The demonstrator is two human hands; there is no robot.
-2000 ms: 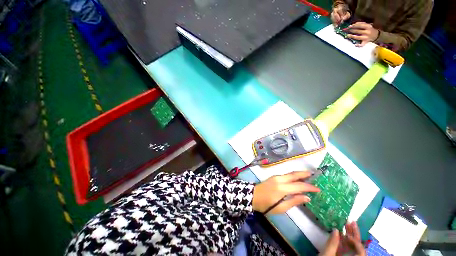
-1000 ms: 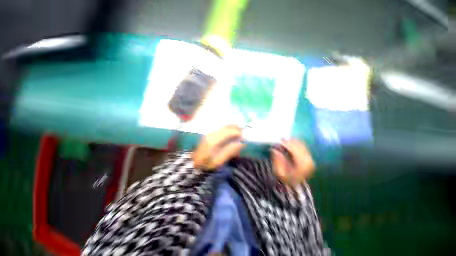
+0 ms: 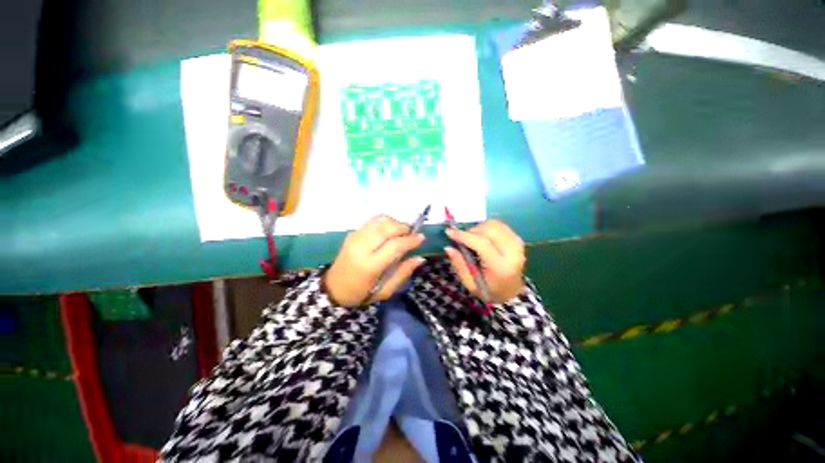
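Observation:
A green circuit board panel lies flat on a white paper sheet. The multimeter, grey with a yellow-orange edge, lies left of it on the same sheet. My left hand holds the black-tipped probe, tip up and away from me. My right hand holds the red-tipped probe. Both tips are just below the board, near the paper's front edge, apart from the board and from each other. Red and black leads come from the meter's bottom.
A blue clipboard with a white record sheet lies at the right. A yellow-green strip runs back from the meter. A red-rimmed bin holding a green board is below the bench at left. A dark slab stands far left.
The view has swung to face the bench squarely. The board, which both hands were at two seconds ago, now lies free on the paper. Both hands now hold probes near the bench edge.

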